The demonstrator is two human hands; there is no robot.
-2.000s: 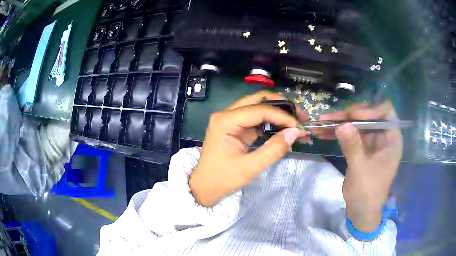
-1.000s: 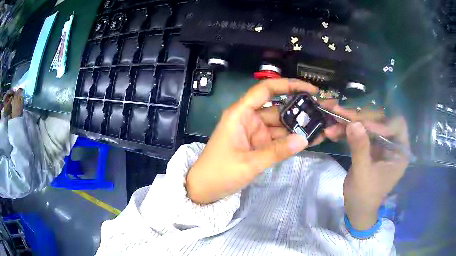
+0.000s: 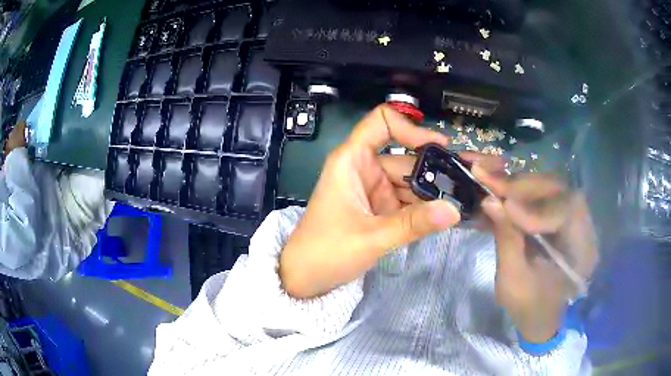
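My left hand (image 3: 353, 209) holds a black rounded-square watch housing (image 3: 424, 183) tilted up, with fingers above and thumb on its lower edge. Pale spots show inside it. My right hand (image 3: 541, 242), blurred and with a blue band at the wrist, holds thin silver tweezers (image 3: 553, 258). Their tip end lies over the housing's opening; exact contact cannot be told. Small pale pieces (image 3: 478, 137) are scattered behind the hands. Another housing (image 3: 300, 119) lies on the green mat by the tray.
A black compartment tray (image 3: 185, 156) stands left. The black fixture (image 3: 346, 44) at the back has a red knob (image 3: 406, 109), silver knobs (image 3: 531, 124) and a small display (image 3: 471, 104). A clear tray (image 3: 658, 172) is at the right edge. Another person's sleeve (image 3: 37, 213) shows far left.
My left hand has turned the housing so its inside faces up. The tweezers have swung from nearly level to a steep slant, with their tip end over the housing.
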